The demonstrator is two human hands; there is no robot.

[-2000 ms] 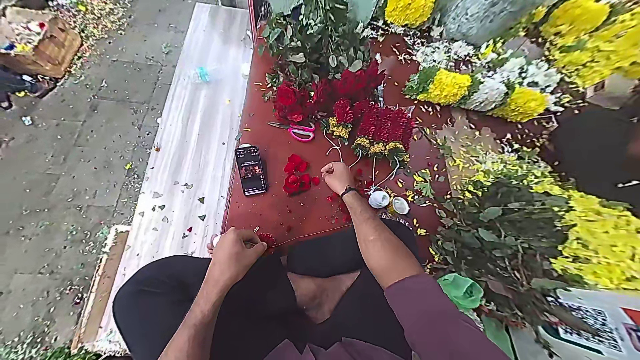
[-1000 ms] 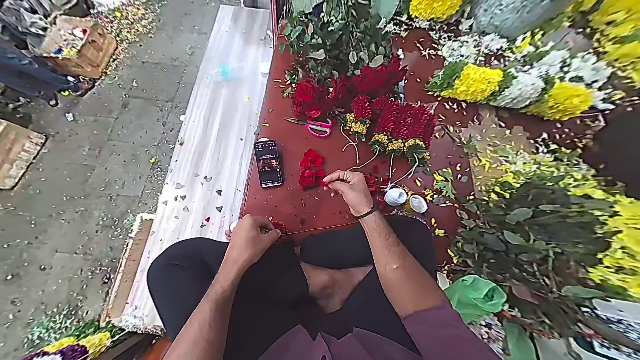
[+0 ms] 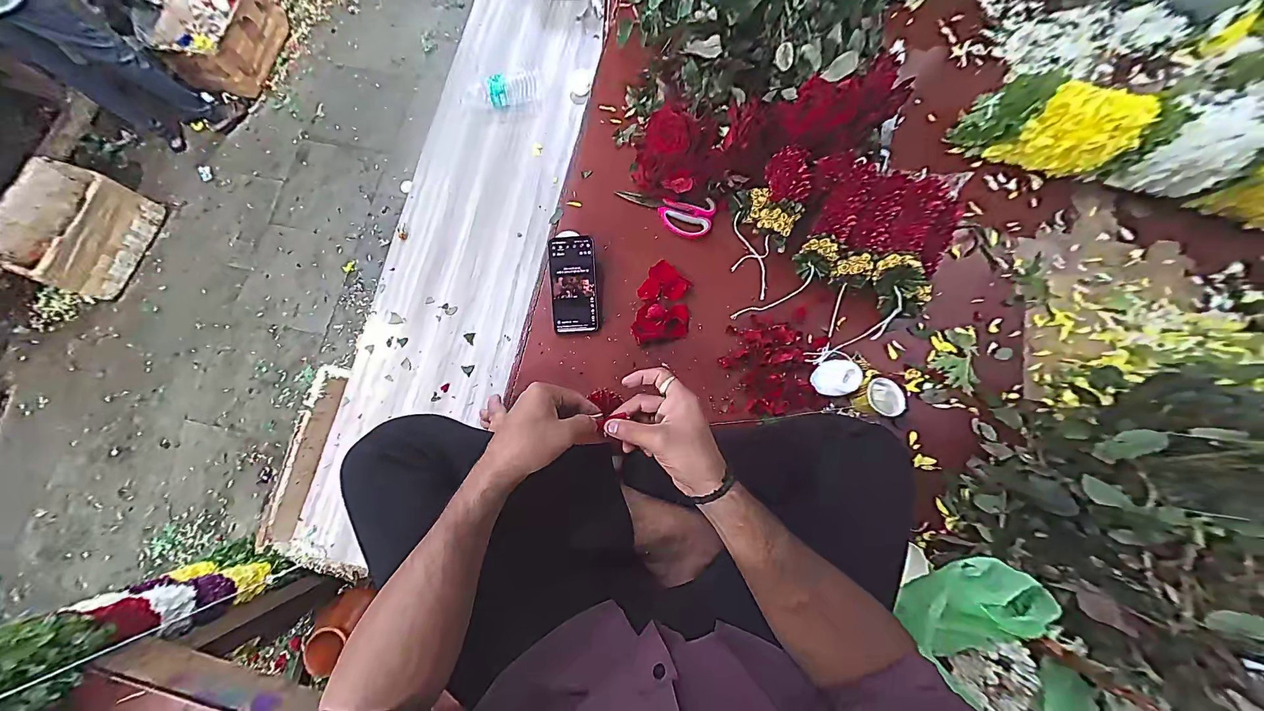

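My left hand (image 3: 541, 427) and my right hand (image 3: 664, 433) meet above my lap, with a small piece of red petals (image 3: 605, 401) pinched between their fingertips. Ahead of them, two clumps of red petals (image 3: 660, 323) lie on the red-brown surface (image 3: 617, 365). A phone (image 3: 574, 283) with a lit screen is left of these. Beyond are pink-handled scissors (image 3: 686, 219). To their right, bundles of red flowers (image 3: 884, 212) edged with yellow buds trail white strings. Loose red petals (image 3: 770, 365) and two white thread spools (image 3: 836, 377) sit to the right of my right hand.
Leafy stems (image 3: 760, 49) and red roses (image 3: 676, 143) are at the far side. Yellow and white flower garlands (image 3: 1076, 126), leaves and a green plastic bag (image 3: 978, 604) are at right. A plastic bottle (image 3: 512, 90) lies on the white strip at left. A person's legs (image 3: 94, 69) show at upper left.
My right hand has moved left from beside the red petal clumps and now meets my left hand. The view has shifted, with more of the pavement showing.
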